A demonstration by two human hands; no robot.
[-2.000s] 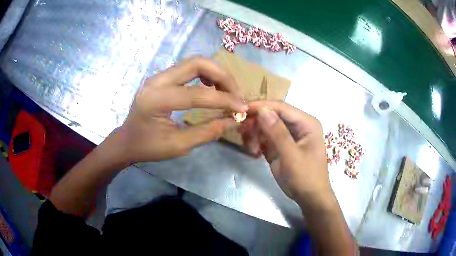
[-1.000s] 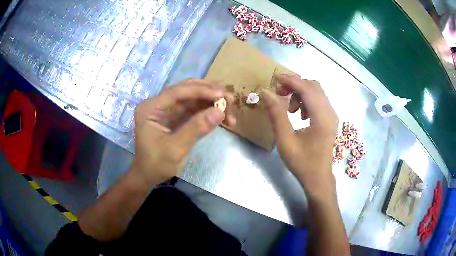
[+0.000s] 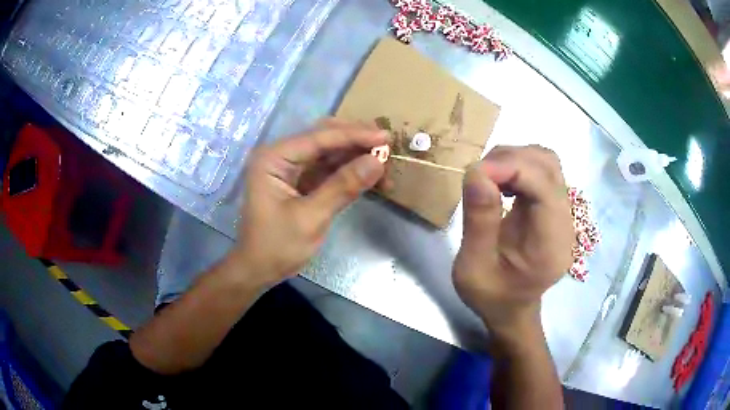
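Note:
My left hand (image 3: 300, 200) pinches a small pale peach part (image 3: 379, 153) between thumb and fingertips over the board's left side. My right hand (image 3: 516, 232) holds a thin pale glue stick (image 3: 428, 164) by its right end. The stick's left tip is at the pale part; whether they touch is hard to tell. A square tan glue board (image 3: 432, 80) with brown stains lies beneath. A small white glue cup or dab (image 3: 419, 142) stands near its centre, just above the stick.
Red-and-white parts lie in a row (image 3: 448, 28) by the green belt (image 3: 576, 48) and in a pile (image 3: 583, 232) at right. A clear pocketed tray (image 3: 176, 80) is at left, a white bottle (image 3: 638, 166) at the belt edge, a second board (image 3: 656, 308) and red parts (image 3: 692, 344) far right.
The glue stick now shows between my hands, its tip at the pale part. My right hand has moved down and right from the board. My left hand has shifted slightly right with the part.

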